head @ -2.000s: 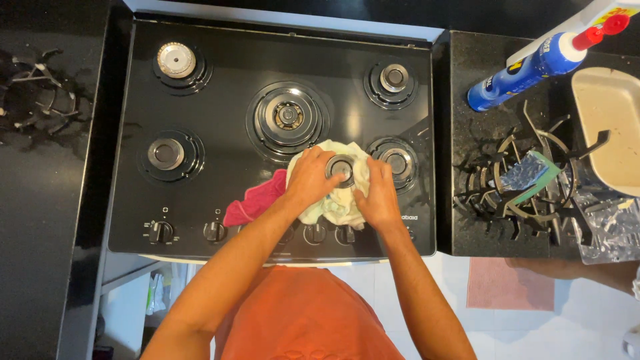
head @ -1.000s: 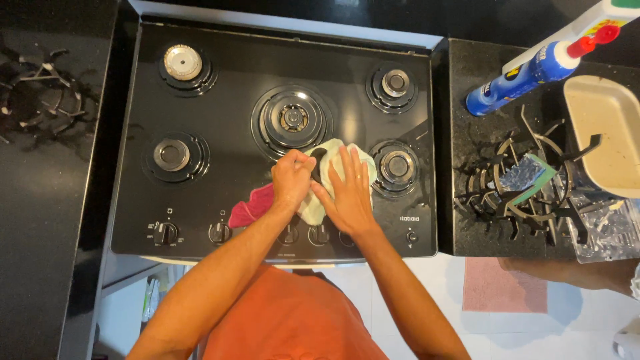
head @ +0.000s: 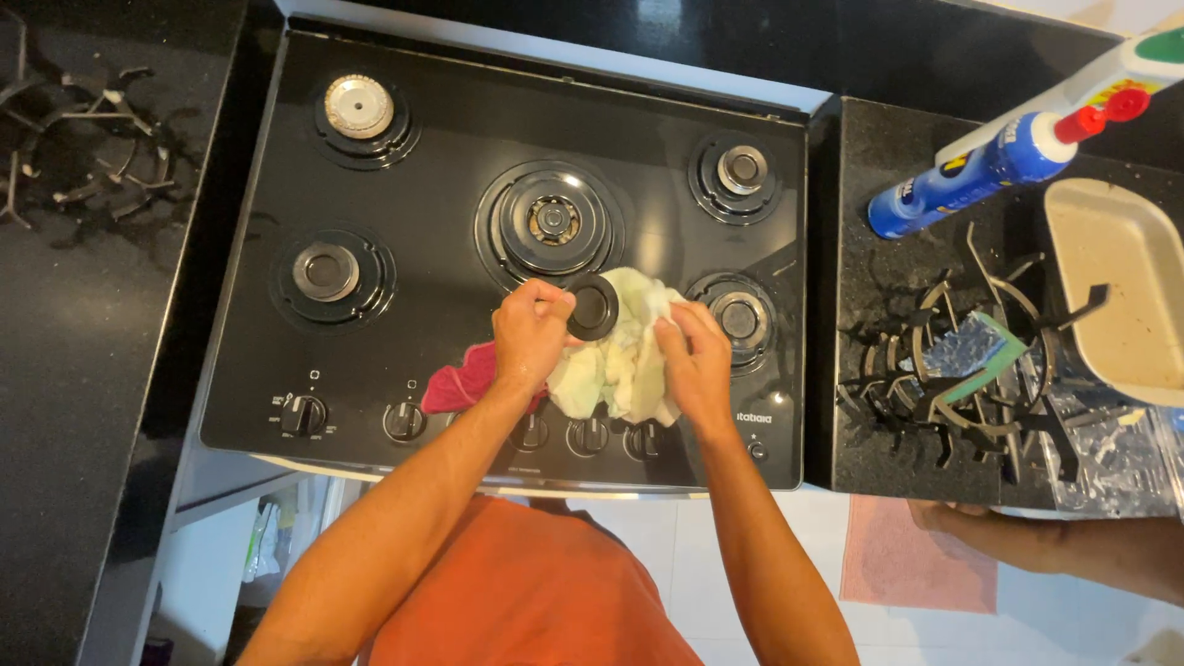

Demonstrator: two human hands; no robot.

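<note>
My left hand (head: 534, 335) pinches the edge of a round black burner cap (head: 592, 308) between thumb and fingers, low over the black gas cooktop (head: 435, 185). Just right of the cap, a crumpled pale cloth (head: 618, 365) is gripped along its right side by my right hand (head: 694, 356). A dark pink cloth (head: 460, 381) lies by the front knobs, partly hidden behind my left wrist. Behind my hands is the large centre burner (head: 553, 219); the front right burner (head: 740, 317) sits right of the pale cloth.
Black pan supports (head: 1054, 342) with a green-and-blue sponge (head: 990, 356) stand on the right counter. Beside them are a blue spray can (head: 971, 176), a white bottle (head: 1008, 116), a beige tray (head: 1115, 287) and clear plastic. More pan supports (head: 79, 116) lie on the left counter. Another person's limb shows lower right.
My right hand has moved off the middle of the pale cloth to its right side. The burner cap, partly covered a second ago, now shows its face beside the cloth.
</note>
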